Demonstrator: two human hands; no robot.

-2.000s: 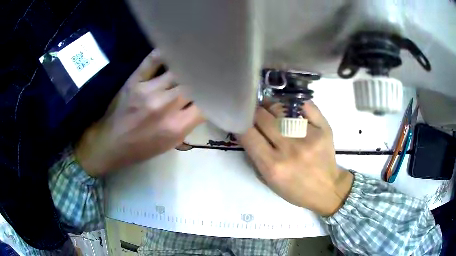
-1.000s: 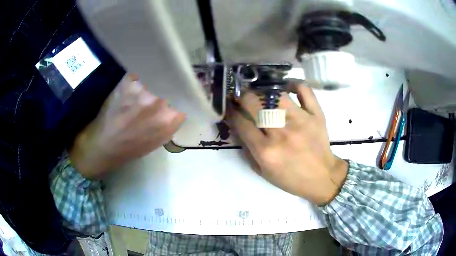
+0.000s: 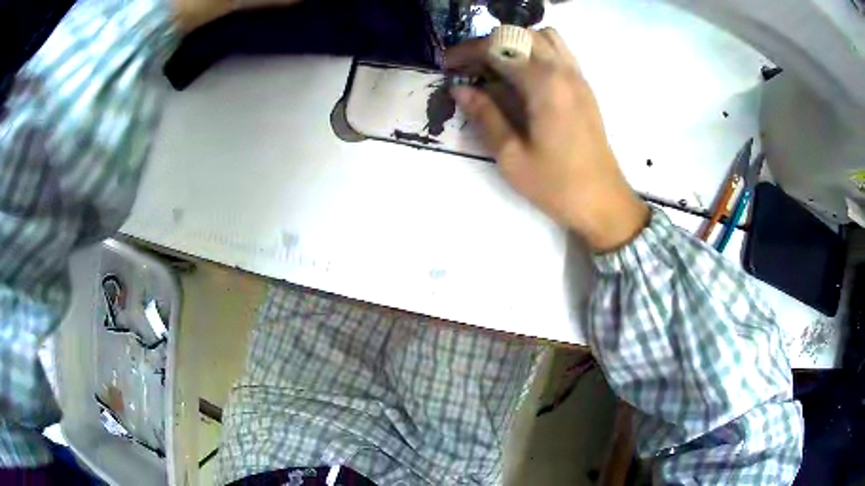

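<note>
The dark navy cloth (image 3: 313, 33) lies across the back left of the white machine table (image 3: 379, 209), its right end at the needle area, which is dark and hard to make out. My left hand (image 3: 204, 9) is at the top edge, mostly cut off, at the cloth's left part; its fingers are out of the picture. My right hand (image 3: 560, 133) is beside the needle area, fingers bent, partly behind a cream ribbed knob (image 3: 510, 42). Its fingertips are blurred, and whether they hold the cloth cannot be told.
Snips with orange and teal handles (image 3: 728, 204) lie at right beside a flat black rectangle (image 3: 795, 249). The white machine head (image 3: 816, 57) curves over the upper right. A pale tray (image 3: 133, 351) with thread scraps is below left. The checked apron (image 3: 379, 380) covers my lap.
The view has shifted down, so the lap and tray show. My left hand has moved far forward to the top edge. The dark cloth now stretches along the back, and its white label is out of view.
</note>
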